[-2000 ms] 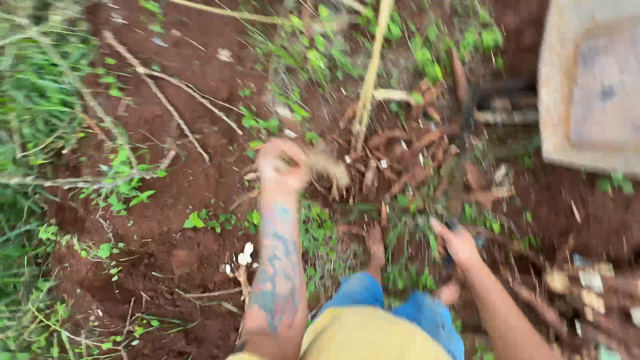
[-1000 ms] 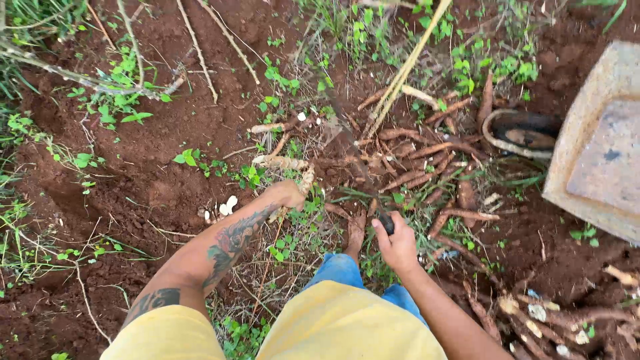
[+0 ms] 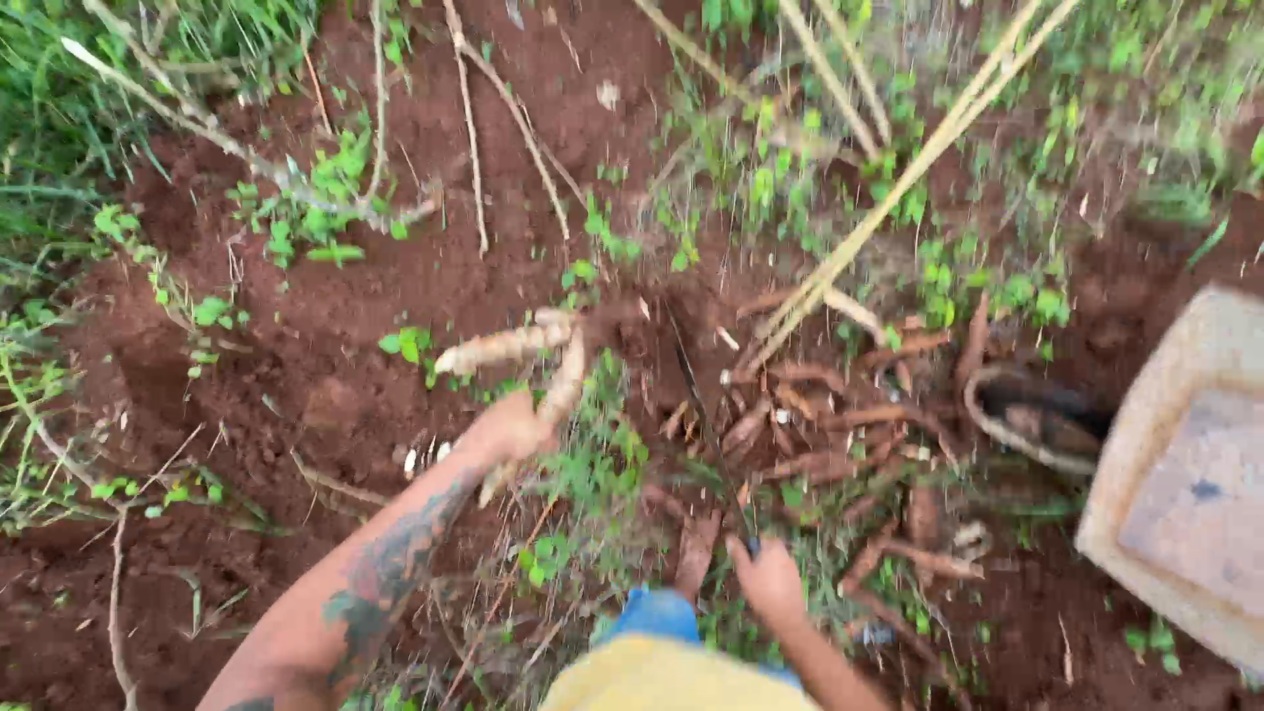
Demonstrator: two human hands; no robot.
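Note:
My left hand [image 3: 513,430], at the end of a tattooed forearm, is closed around a knobbly pale piece of cassava stump [image 3: 565,380] with a thick side branch pointing left. Its lower end shows below the fist. Nearer my body on the right, my right hand [image 3: 772,583] grips the dark handle of a machete, whose long thin blade [image 3: 703,410] points up and slightly left over the soil. The blade is apart from the stump. Just right of the blade lies a heap of brown cassava roots [image 3: 849,415] on the ground. Motion blurs both hands.
A worn wheelbarrow tray [image 3: 1111,474] stands at the right edge, its wheel [image 3: 1047,420] toward the roots. Long yellowish stalks [image 3: 889,202] lean over the heap. Cut branches [image 3: 222,138] lie on red soil at upper left, with grass and weeds about. A bare foot [image 3: 697,548] is near the heap.
The held stump has moved left, away from the root heap. The machete blade, which crossed close to the left hand one second ago, now stands apart from it.

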